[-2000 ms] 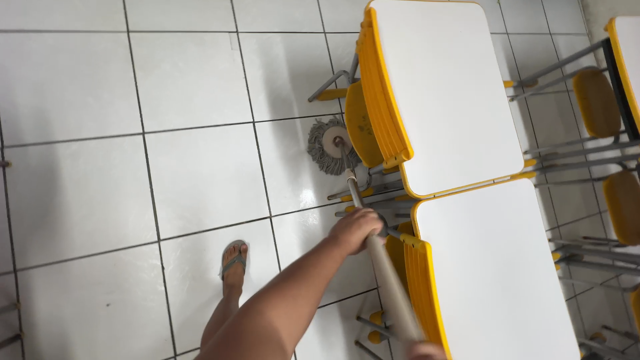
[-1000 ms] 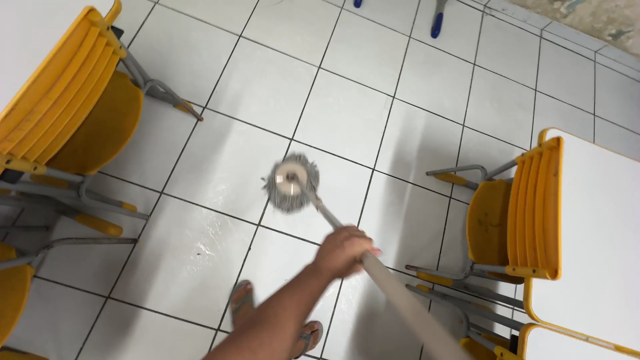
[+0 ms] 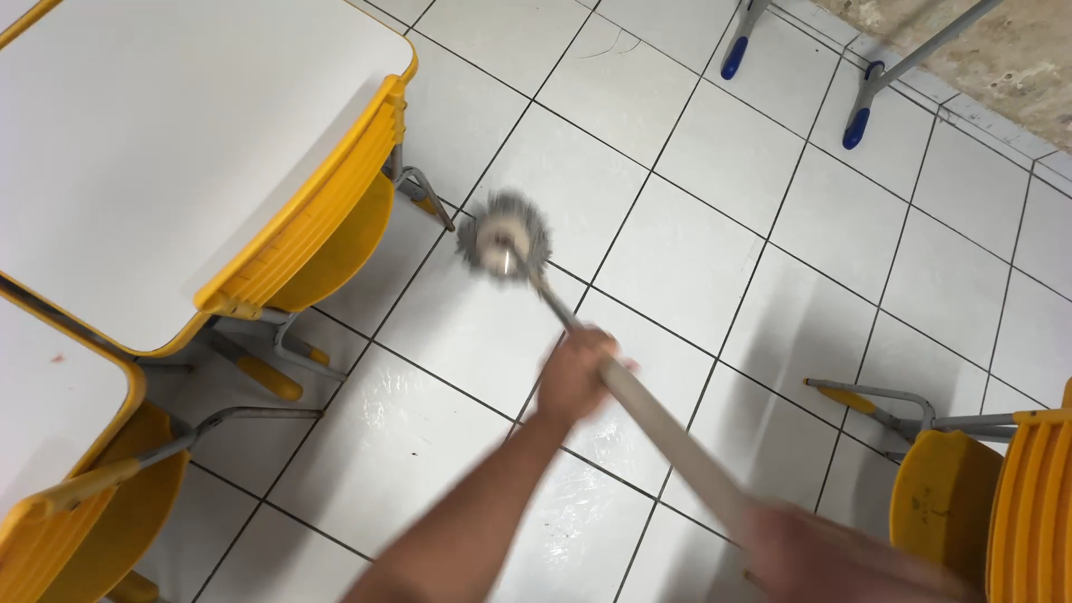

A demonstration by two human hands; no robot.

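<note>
A round mop head with grey strands (image 3: 505, 237) lies on the white tiled floor (image 3: 670, 226) near the middle of the head view, blurred. Its pale pole (image 3: 678, 431) slants down to the lower right. Around the lower part of the pole, close to the mop head, my left hand (image 3: 579, 373) is closed. Farther up, my right hand (image 3: 804, 548) is closed around the pole at the bottom right, also blurred. The mop's upper end is out of view.
White desks (image 3: 209, 109) with yellow edges stand at the left, a yellow chair (image 3: 335, 243) tucked against them. Another yellow chair (image 3: 942, 502) is at the lower right. Blue-footed metal legs (image 3: 863, 109) stand near the worn wall (image 3: 988, 63) at the top right.
The mop head has left the spot beside the yellow chair, where it was two seconds ago, and is now on the floor between the two rows of furniture. The view has turned strongly.
</note>
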